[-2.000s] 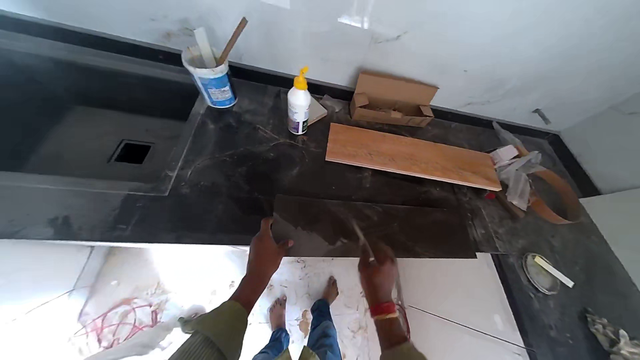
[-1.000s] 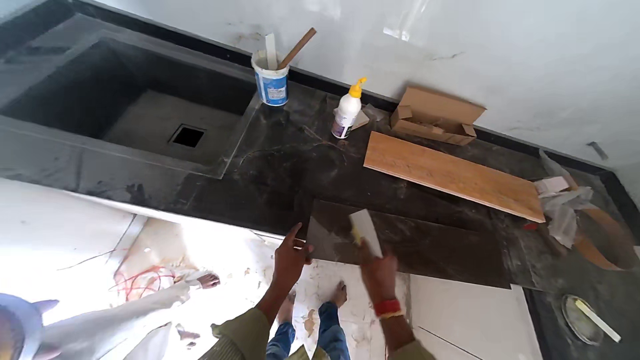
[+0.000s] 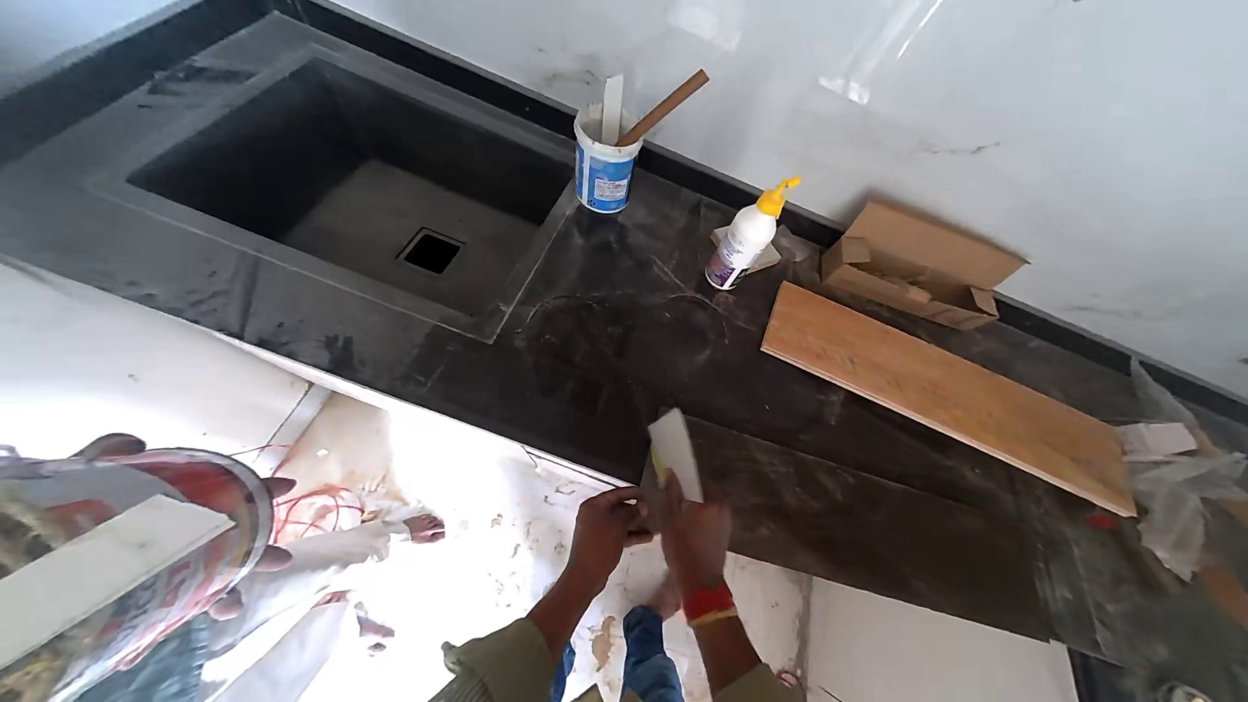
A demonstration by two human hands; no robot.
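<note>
My right hand [image 3: 694,531], with a red thread at the wrist, holds a flat white strip [image 3: 679,450], slightly blurred, over the left end of a dark brown board [image 3: 877,517]. At that board's left front corner, my left hand [image 3: 606,526] grips the edge with bent fingers. The board lies along the front of the black stone countertop [image 3: 468,390]. Behind it rests an orange-brown wooden plank [image 3: 946,390]. A white bottle with a yellow nozzle [image 3: 743,244] stands left of an open cardboard box [image 3: 912,268].
A sunken black sink [image 3: 390,185] is at the left, beside a blue-and-white tub [image 3: 606,171] holding two sticks. At lower left another person's fingers hold a large printed bucket [image 3: 185,575] with a white strip across it. Crumpled plastic [image 3: 1175,517] lies at the right.
The white strip in my right hand has moved left to the board's end, near my left hand. The bucket held by another person has come into view at lower left.
</note>
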